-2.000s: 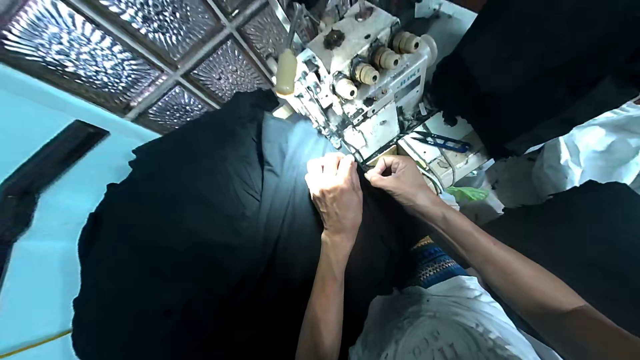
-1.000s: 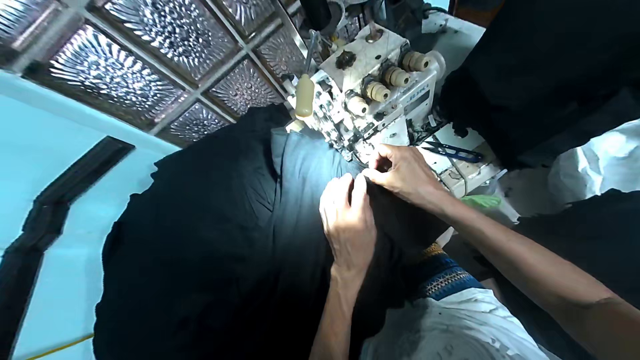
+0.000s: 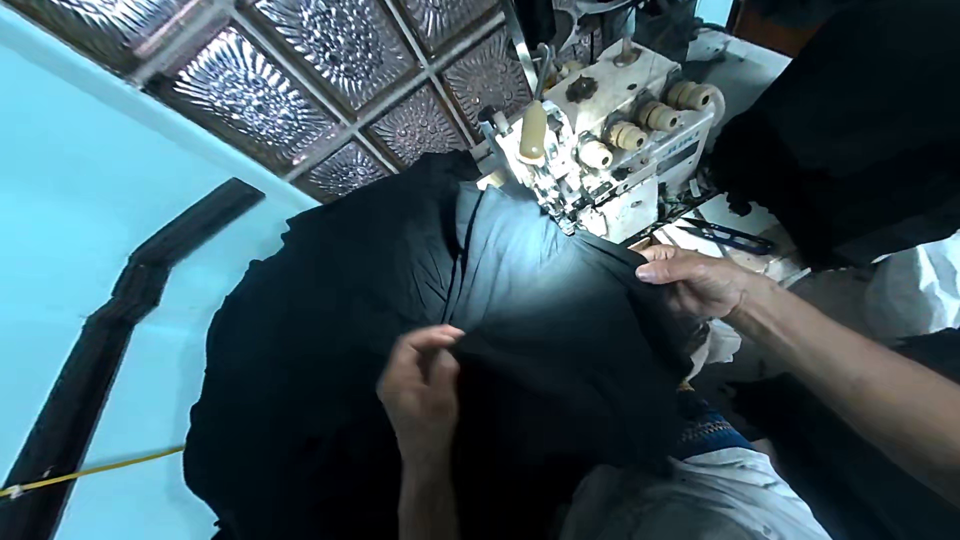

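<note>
A large piece of dark fabric (image 3: 322, 360) lies spread before me, its far edge at the needle and presser-foot area of a white overlock sewing machine (image 3: 626, 112), under a bright lamp spot. My right hand (image 3: 690, 281) pinches the fabric's edge just right of the machine's front, thumb on top. To the lower left, my left hand (image 3: 424, 382) has its thumb and forefinger at a fold of the fabric, gripping it between the tips. Black tweezers or thread snips (image 3: 727, 236) lie on the machine bed beyond my right hand.
A patterned glass window with metal bars (image 3: 345, 112) stands behind the fabric, beside a light blue wall or panel (image 3: 150, 202). More dark fabric (image 3: 862, 135) hangs at the right, above a white bag (image 3: 919, 289). A yellow cord (image 3: 112, 465) crosses at lower left.
My hands, close together near the needle before, are now apart: the left has drawn back toward me and to the left, the right has moved to the right. The fabric between them is spread out.
</note>
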